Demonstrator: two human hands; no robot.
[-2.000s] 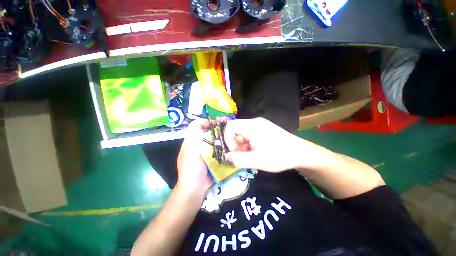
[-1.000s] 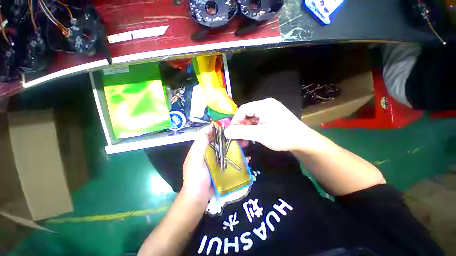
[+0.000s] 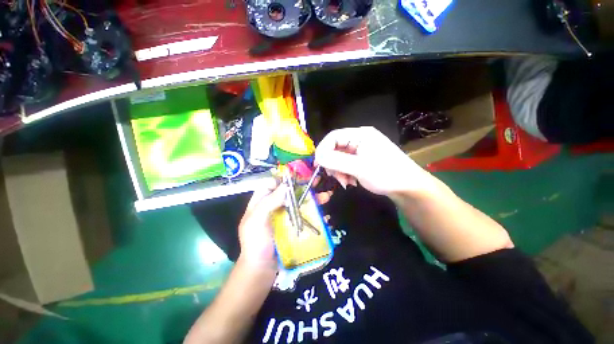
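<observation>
A small case (image 3: 303, 248), yellow inside with a blue edge, lies open side up in my left hand (image 3: 259, 225), whose fingers wrap its left side and lower right edge. Several thin silvery metal rods (image 3: 293, 205) lie in the case's upper half, fanned out. My right hand (image 3: 350, 161) is above the case's top right and pinches the upper end of one rod (image 3: 309, 186) between thumb and fingertips. This rod slants down toward the others. A pink-red thing shows at the top of the case; I cannot tell what it is.
An open drawer (image 3: 134, 161) holds a green packet (image 3: 176, 144) and a multicoloured soft item (image 3: 277, 111). Black round motor units (image 3: 277, 15) and a blue-and-white card (image 3: 428, 9) lie on the bench. Cardboard boxes (image 3: 47, 225) stand left and right. Another person's sleeve (image 3: 528, 94) is at right.
My right hand has lifted away from the bundle and now holds a single rod at its end. The rods are more spread, and more of the yellow inside shows.
</observation>
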